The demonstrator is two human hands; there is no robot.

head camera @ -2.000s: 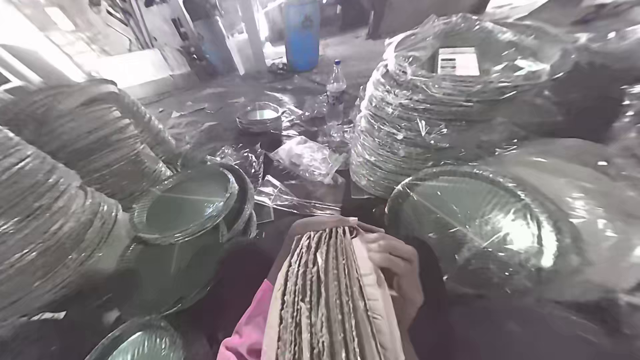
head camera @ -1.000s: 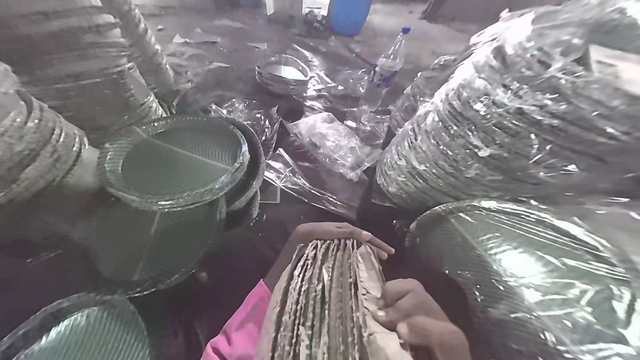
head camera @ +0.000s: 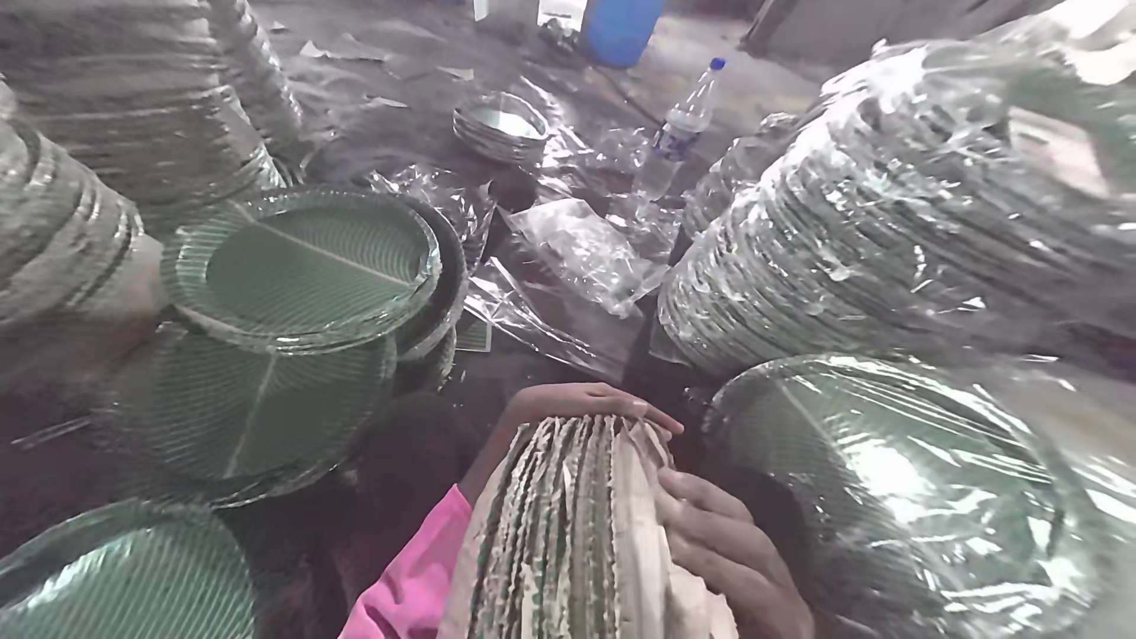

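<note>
A stack of paper plates (head camera: 568,524) stands on edge in front of me, its ragged rims facing up and its pale backing on the right side. My left hand (head camera: 577,404) reaches over the far end of the stack, palm and fingers against it, with a pink sleeve below. My right hand (head camera: 732,550) presses on the stack's right face with fingers spread. The two hands hold the stack between them. The stack's lower part is cut off by the frame.
Green leaf-patterned plates (head camera: 311,266) lie at left, beside tall plate stacks (head camera: 115,98). Plastic-wrapped plates (head camera: 887,479) and a wrapped stack (head camera: 852,222) are at right. Clear plastic bags (head camera: 581,248), a small bowl stack (head camera: 501,129), a plastic bottle (head camera: 683,124) and a blue drum (head camera: 621,31) are ahead.
My left hand now lies across the stack's far end, where two seconds ago it was not plainly seen. My right hand has moved from the far end down the right side. The view has tilted down.
</note>
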